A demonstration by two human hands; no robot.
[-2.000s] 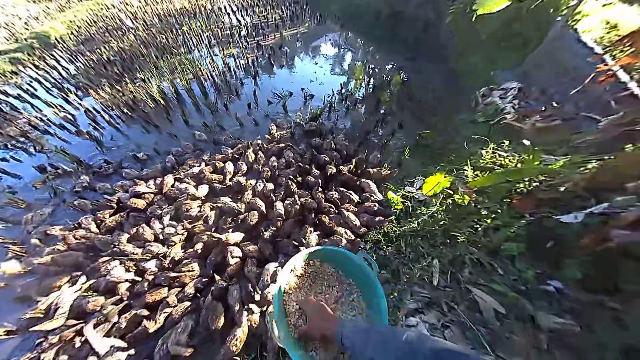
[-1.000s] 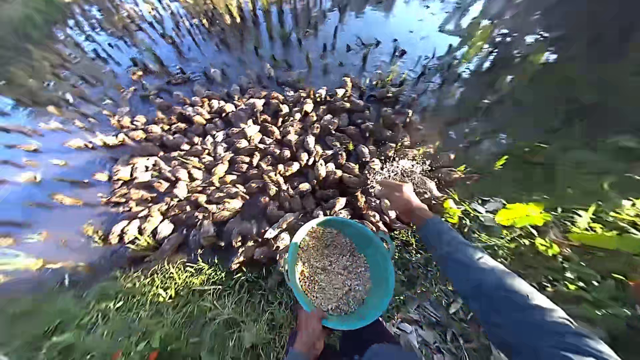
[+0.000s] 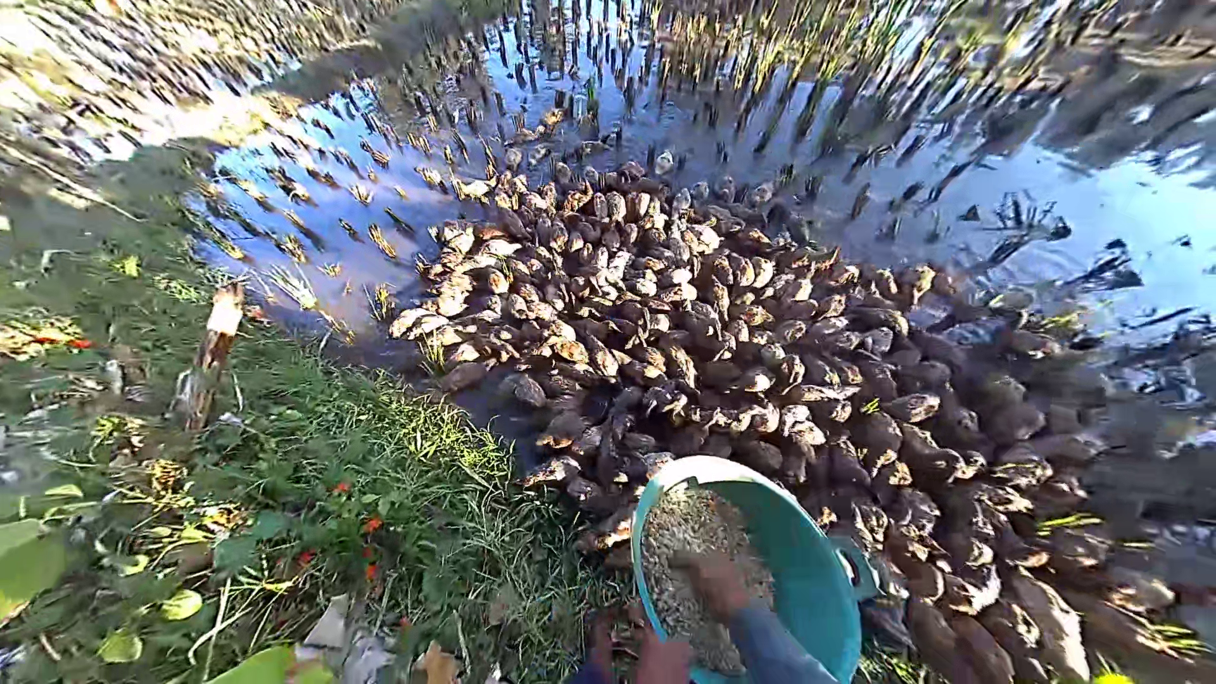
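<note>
A teal plastic bucket (image 3: 817, 570) with a side handle is tilted at the lower middle, partly filled with pale grainy feed (image 3: 698, 522). My right hand (image 3: 714, 581), blurred, reaches inside over the feed from a blue-grey sleeve; its fingertips are hard to make out. At the bucket's near left rim is my left hand (image 3: 665, 657), gripping the edge and partly cut off by the frame. Just beyond the bucket, a dense flock of brown ducks (image 3: 665, 313) crowds the shallow water and spreads to the lower right.
Grassy bank (image 3: 380, 513) with leafy plants and small red flowers lies at left. A short broken wooden post (image 3: 209, 356) stands on it near the water. Flooded ground with plant stubble (image 3: 741, 104) stretches behind the flock.
My right hand was out over the ducks scattering feed one second ago; now it is back inside the bucket. The view has swung left, showing more bank.
</note>
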